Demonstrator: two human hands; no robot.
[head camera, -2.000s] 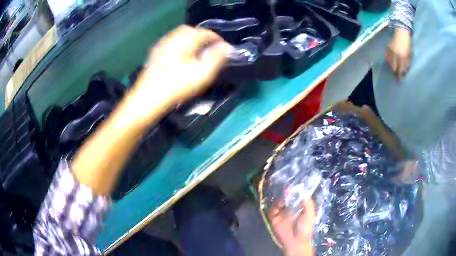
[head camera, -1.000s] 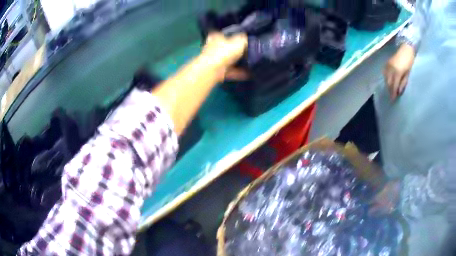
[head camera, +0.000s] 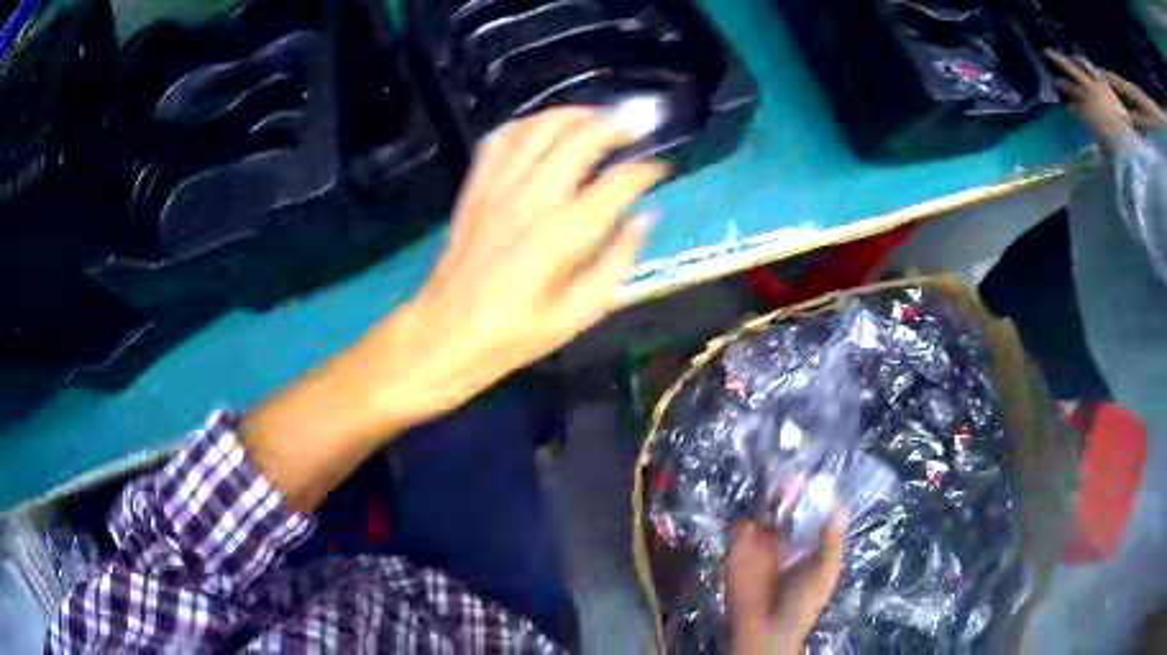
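Observation:
My left hand (head camera: 550, 218), in a plaid sleeve, is over the front edge of a glossy black plastic tray (head camera: 576, 45) on the bench. A small shiny clear piece (head camera: 640, 118) shows at its fingertips; blur hides whether the fingers grip it. My right hand (head camera: 783, 582), cut off by the bottom edge, is over the open bulk carton (head camera: 650, 441). Its thumb and finger pinch a clear bagged part (head camera: 809, 493) with a little red in it. Many similar bagged parts (head camera: 934, 473) fill the carton.
More black trays stand on the green-blue bench (head camera: 819, 179), at left (head camera: 237, 160) and at right (head camera: 883, 77), the right one holding a bagged part (head camera: 973, 74). Another person's hand (head camera: 1101, 102) is by it. Red things show under the bench (head camera: 832, 262) and beyond the carton (head camera: 1107, 480).
The view has swung, so the bench edge lies flatter. My left hand has left the tray it touched a second ago. My right hand shows again at the carton. The other person's hand has moved onto the bench.

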